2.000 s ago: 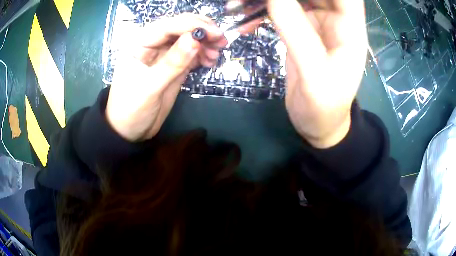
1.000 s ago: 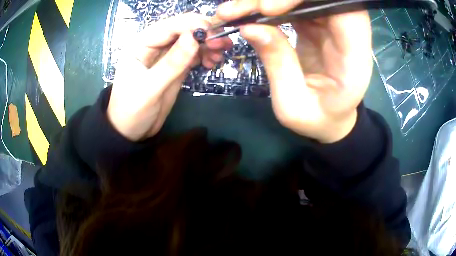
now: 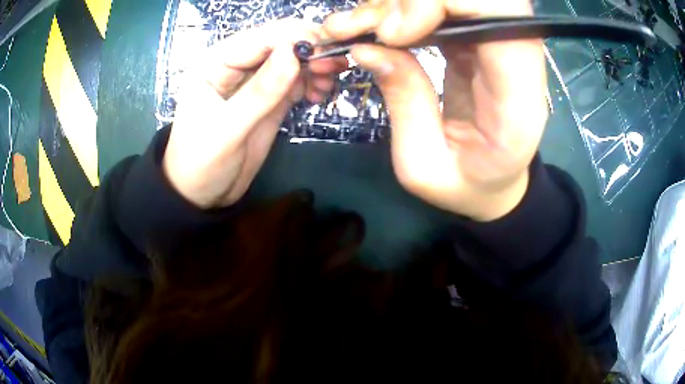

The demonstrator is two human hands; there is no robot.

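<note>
My left hand (image 3: 244, 105) pinches a small black component (image 3: 303, 50) with a round dark end between thumb and fingertips. My right hand (image 3: 451, 97) grips dark tweezers (image 3: 518, 28) between thumb and fingers; their pointed metal tip is at the component, and their rear end extends right. Whether the tip touches or is inside the component cannot be told. Behind and below the hands lies a clear filled parts tray (image 3: 338, 129) covered in black and silvery pieces; the hands hide part of it.
Green mat (image 3: 128, 90) under everything. Yellow and black hazard tape (image 3: 71, 112), a white cord and an orange scrap (image 3: 21, 178) lie at left. A clear blister tray (image 3: 612, 142) with dark parts lies at right. A person's white sleeve (image 3: 661, 285) shows at lower right.
My right hand has moved left and brought the tweezer tip to the component; since one second ago it has shifted only slightly. My left hand has barely moved.
</note>
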